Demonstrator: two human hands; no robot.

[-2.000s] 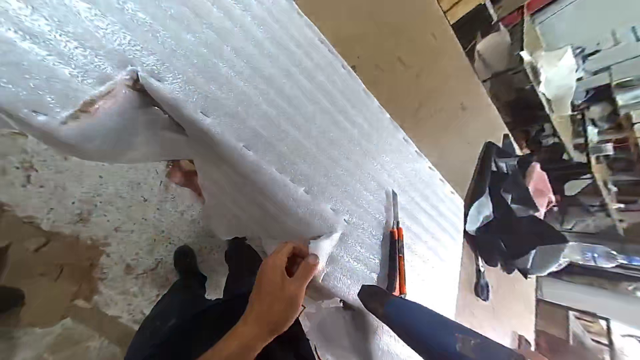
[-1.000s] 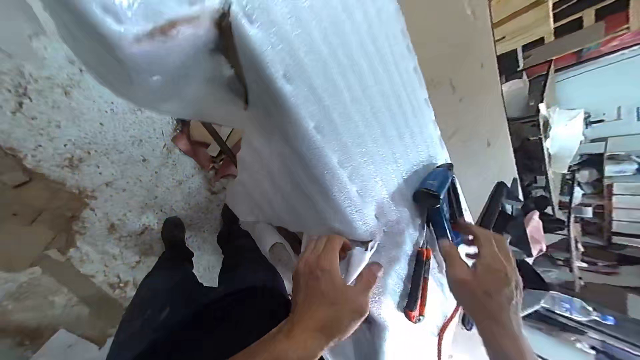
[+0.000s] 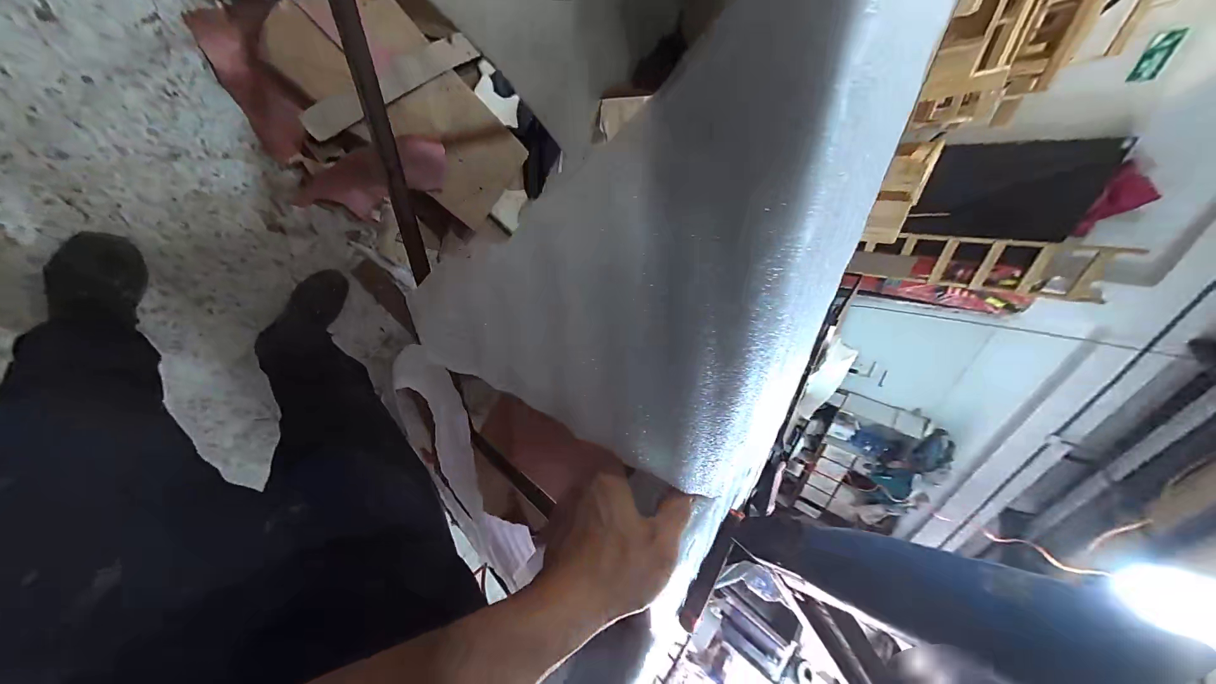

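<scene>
A white foam sheet (image 3: 608, 285) covers a long piece and drapes over its near side, with a ragged lower edge. My left hand (image 3: 617, 541) is at the sheet's lower corner, fingers and thumb closed on its edge. Beneath that edge, reddish-brown material shows beside my hand. My right arm, in a dark blue sleeve (image 3: 931, 589), reaches in from the lower right to the far side of the covered piece; the hand itself is hidden. Near the sleeve's end lies a dark, narrow object (image 3: 708, 579) with a touch of orange, too unclear to name.
A dark bar (image 3: 380, 142) runs down across the left part of the view. Cardboard scraps (image 3: 456, 142) and pinkish-red pieces lie on the speckled floor (image 3: 190, 161). A loose white strip (image 3: 456, 437) hangs by my legs. Wooden frames (image 3: 1007, 47) and shelves stand beyond.
The view has swung strongly. My right hand, seen on a blue tool one second ago, is now hidden beyond the covered piece. The blue tool and the orange-handled knife cannot be made out now.
</scene>
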